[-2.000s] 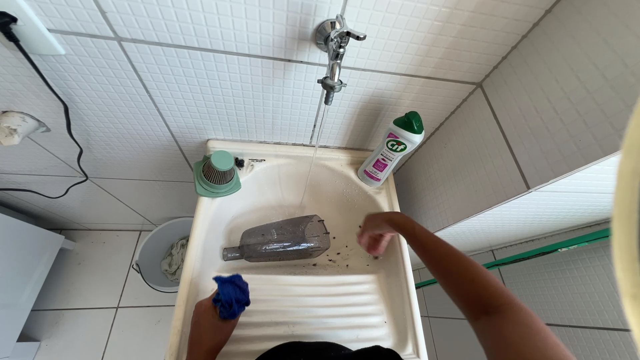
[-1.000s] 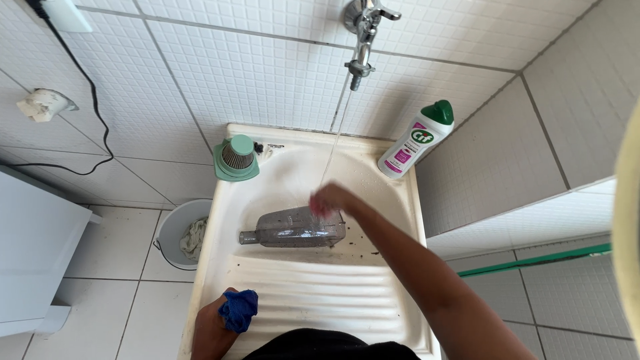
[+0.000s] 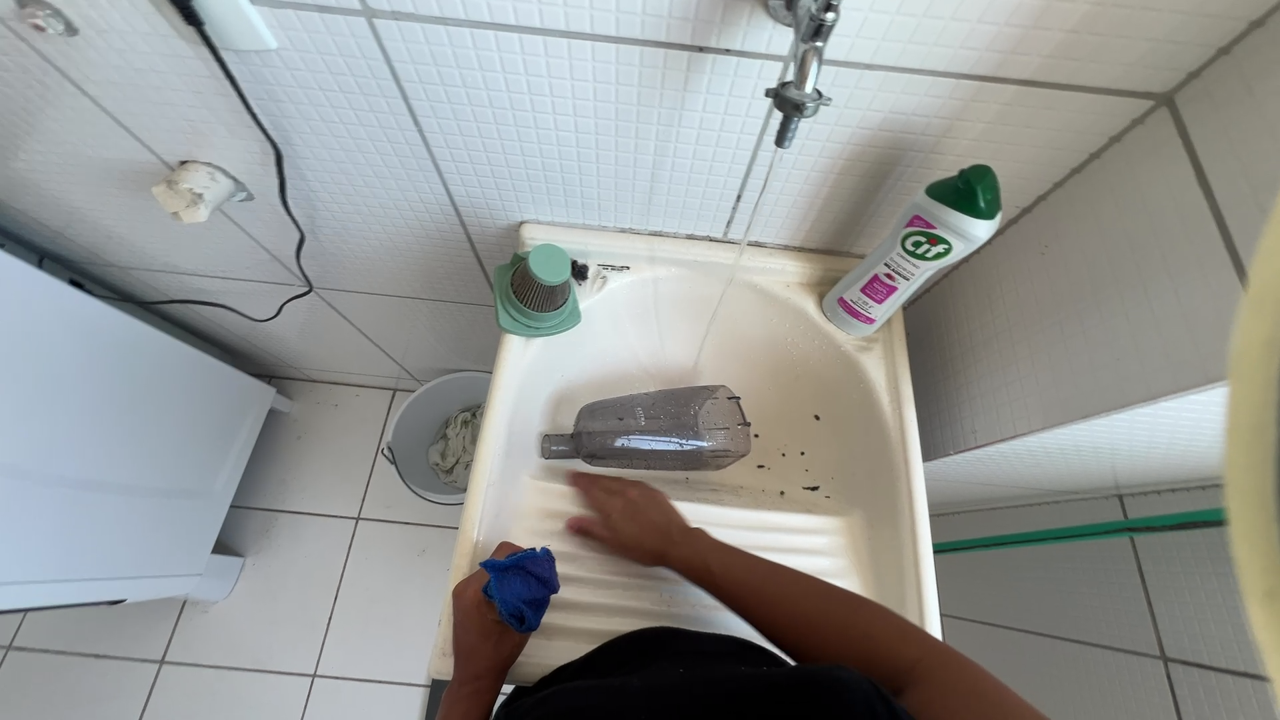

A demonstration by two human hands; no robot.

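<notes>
My left hand (image 3: 490, 615) is closed around a bunched blue cloth (image 3: 522, 588) at the left side of the ribbed washboard. My right hand (image 3: 630, 520), a little blurred, is over the upper ribs with nothing in it, its fingers apart and pointing left. Just beyond its fingertips a clear grey plastic container (image 3: 660, 430) lies on its side in the basin, its narrow spout to the left. Water drops cling to it. Dark bits of dirt (image 3: 800, 470) are scattered on the basin floor to its right. A thin stream of water falls from the metal tap (image 3: 797, 100) behind the container.
A green filter part (image 3: 540, 290) stands on the back left corner of the laundry sink (image 3: 915, 480). A Cif cleaner bottle (image 3: 915, 250) leans at the back right. On the floor at left are a grey bucket (image 3: 405, 450) with cloth inside and a white appliance (image 3: 120, 450).
My right hand has moved from the right end of the container to the front left, over the ribs. My left hand still holds the blue cloth.
</notes>
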